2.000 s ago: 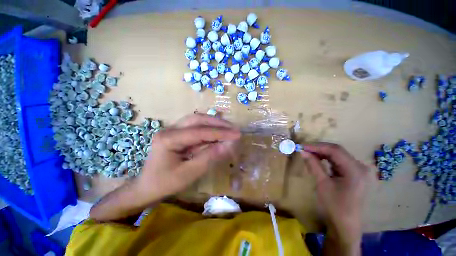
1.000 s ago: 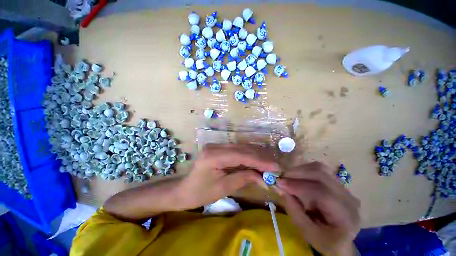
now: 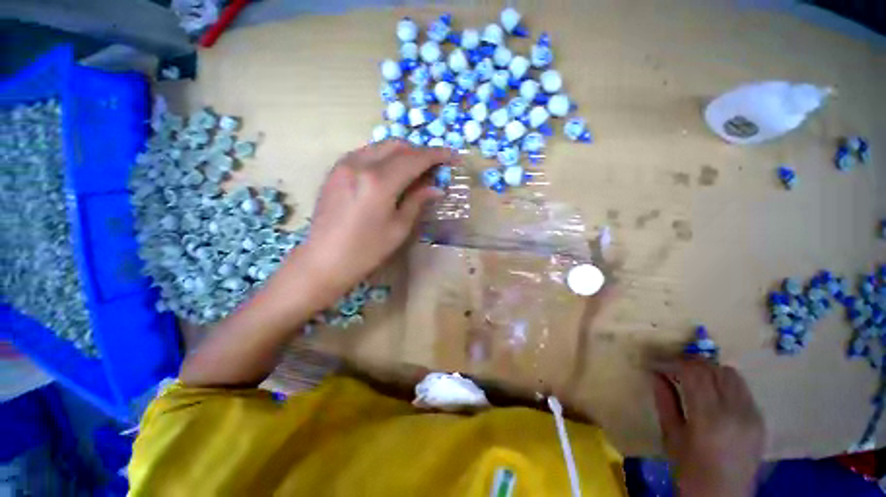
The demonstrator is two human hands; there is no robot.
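My left hand [image 3: 374, 209] is at the near left edge of the cluster of white-capped assembled pieces [image 3: 474, 129]. One assembled piece [image 3: 443, 176] is between its thumb and fingertips. My right hand [image 3: 714, 417] is blurred, low at the right, with thumb and fingers apart and no piece visible in it. It is just below a few loose blue-and-white pieces [image 3: 701, 346]. A white disc [image 3: 585, 280] lies at the right edge of the shiny taped patch [image 3: 505, 311]. Grey-green caps [image 3: 219, 233] are heaped at left, partly behind my left forearm.
A blue bin [image 3: 117, 223] of caps stands far left. A white squeeze bottle [image 3: 767, 112] lies upper right. Blue-and-white pieces [image 3: 806, 306] are heaped at right. White tissue [image 3: 449, 390] is at the near edge. A red stick-like object [image 3: 223, 21] is upper left.
My hands were together on a piece at the near edge. They have parted: my left hand has moved up to the cluster, my right hand to the lower right. The view has shifted slightly.
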